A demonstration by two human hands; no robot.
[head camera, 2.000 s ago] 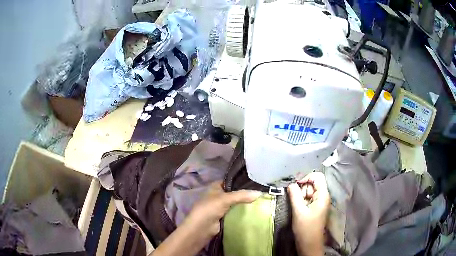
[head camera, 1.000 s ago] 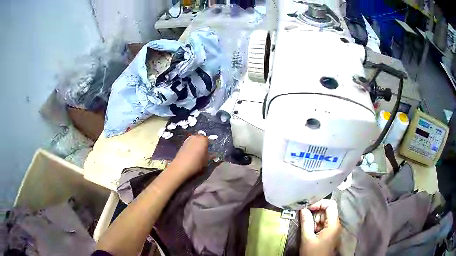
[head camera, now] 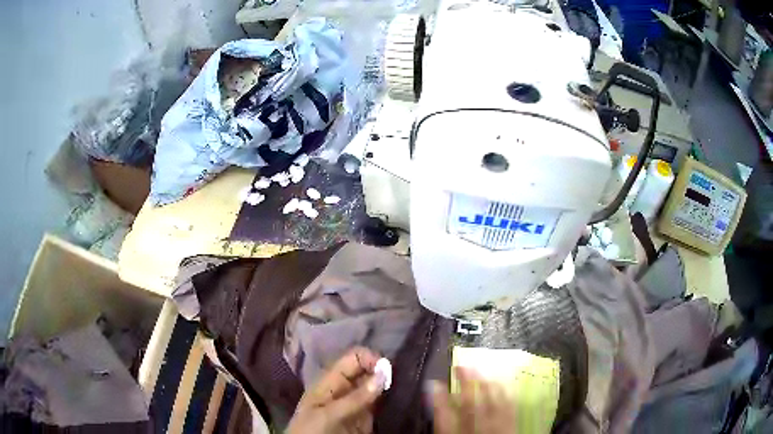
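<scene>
My left hand [head camera: 343,397] holds a white disc [head camera: 384,374] between thumb and fingers over the brown garment [head camera: 263,314]. My right hand [head camera: 479,407] is blurred at the bottom edge, over the left part of the yellow-green patch [head camera: 530,381]; its grip cannot be told. The patch lies below the small metal clamp [head camera: 467,327] under the white JUKI machine head [head camera: 508,203]. A dark ribbed band [head camera: 542,326] lies beside and above the patch. The needle is hidden under the head.
White discs [head camera: 297,206] lie scattered on a dark patch left of the machine. A blue-white bag [head camera: 203,140] stands behind them. A wooden bin [head camera: 63,288] with cloth is at left. Thread cones [head camera: 653,188] and a control box [head camera: 702,206] are at right.
My left hand has come back from the scattered discs with one disc. My right hand has moved down and left from the clamp. The green patch has shifted right and down, away from the clamp.
</scene>
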